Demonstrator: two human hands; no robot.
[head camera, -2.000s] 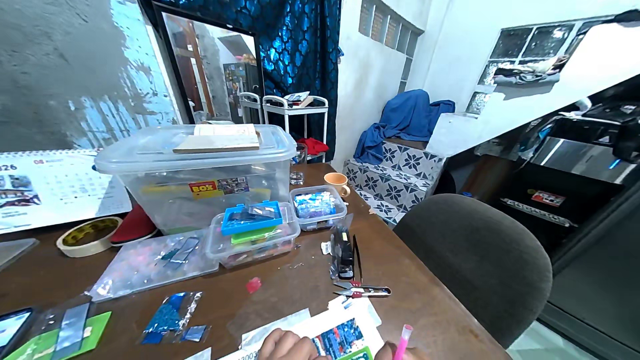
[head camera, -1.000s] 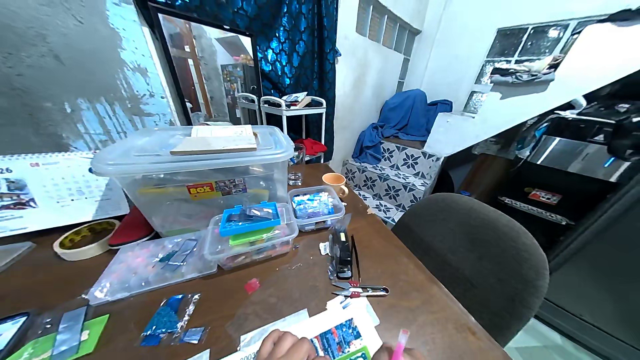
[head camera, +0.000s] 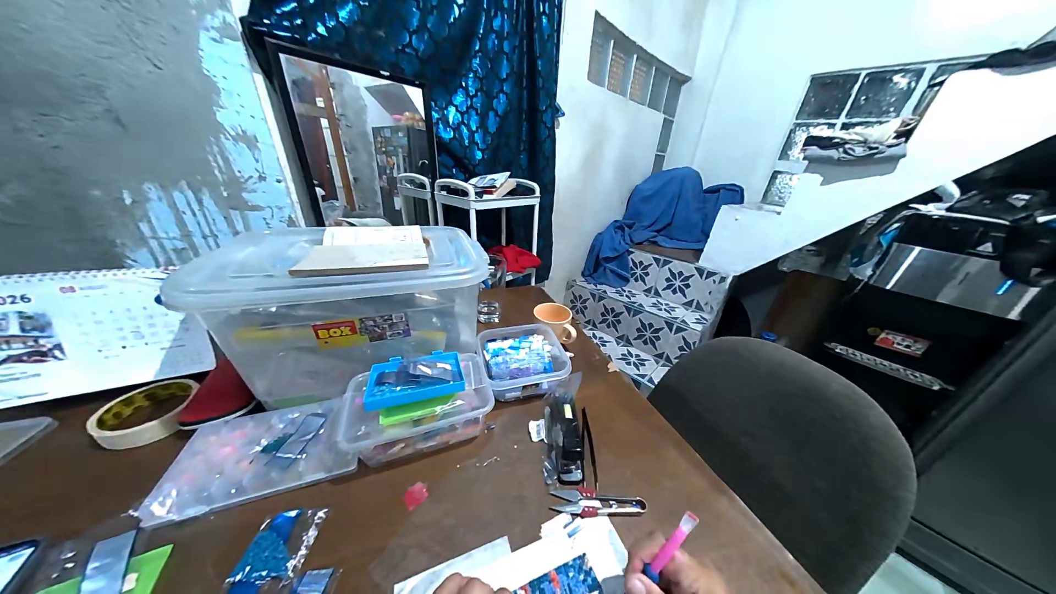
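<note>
At the bottom edge of the head view, my right hand (head camera: 672, 569) holds a pink pen-like tool (head camera: 675, 540) upright at a tilt, its lower part between the fingers. My left hand (head camera: 470, 586) shows only its knuckles at the frame's bottom, by white paper sheets (head camera: 503, 569); whether it grips anything is hidden. Between the hands lies a blue and red patterned picture (head camera: 565, 576), partly cut off by the frame. Just beyond them are thread snips (head camera: 598, 504) with red parts, and a black stapler (head camera: 568, 441) beside slim black tweezers (head camera: 590, 445).
A large lidded plastic box (head camera: 346, 309) stands at the back left, with small clear containers (head camera: 421, 429) before it. An orange mug (head camera: 554, 320) is near the far edge. Tape (head camera: 103, 429), a bead-filled bag (head camera: 268, 549) and a phone (head camera: 16, 565) lie left. A grey chair (head camera: 792, 437) stands right.
Both hands stay near the papers at the bottom. The pink tool, held in my right hand in all frames, has shifted slightly.
</note>
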